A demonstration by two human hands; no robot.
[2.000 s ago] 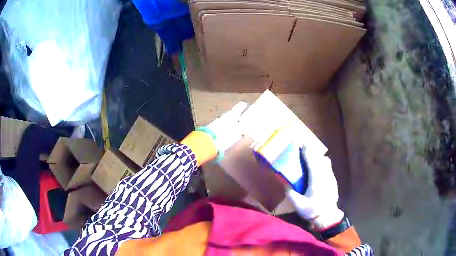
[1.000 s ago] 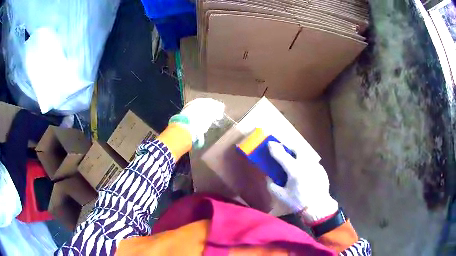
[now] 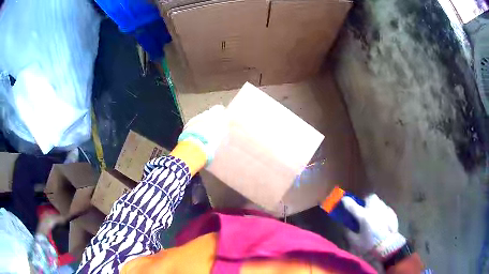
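Note:
A brown carton (image 3: 262, 152) sits tilted on a large cardboard sheet (image 3: 338, 155), its upper side glaring white. My left hand (image 3: 208, 130), in a white knit glove, is against the carton's left side; its fingers are lost in glare. My right hand (image 3: 373, 222), also gloved, is shut around the blue and orange tape dispenser (image 3: 343, 207), low on the right and apart from the carton. A shiny blur, perhaps tape, shows at the carton's right edge.
A stack of flat carton blanks (image 3: 257, 43) stands behind the carton. A blue crate (image 3: 134, 21) and a white plastic bag (image 3: 48, 75) are at upper left. Small cartons (image 3: 138, 153) lie left, near a red stool (image 3: 65, 259). Another person's hand (image 3: 47, 217) shows there. A stained wall (image 3: 413, 107) is right.
My right hand has moved away from the carton, down and right, with the dispenser. My left hand remains at its left side. The other person's hand has appeared at lower left. The view has shifted.

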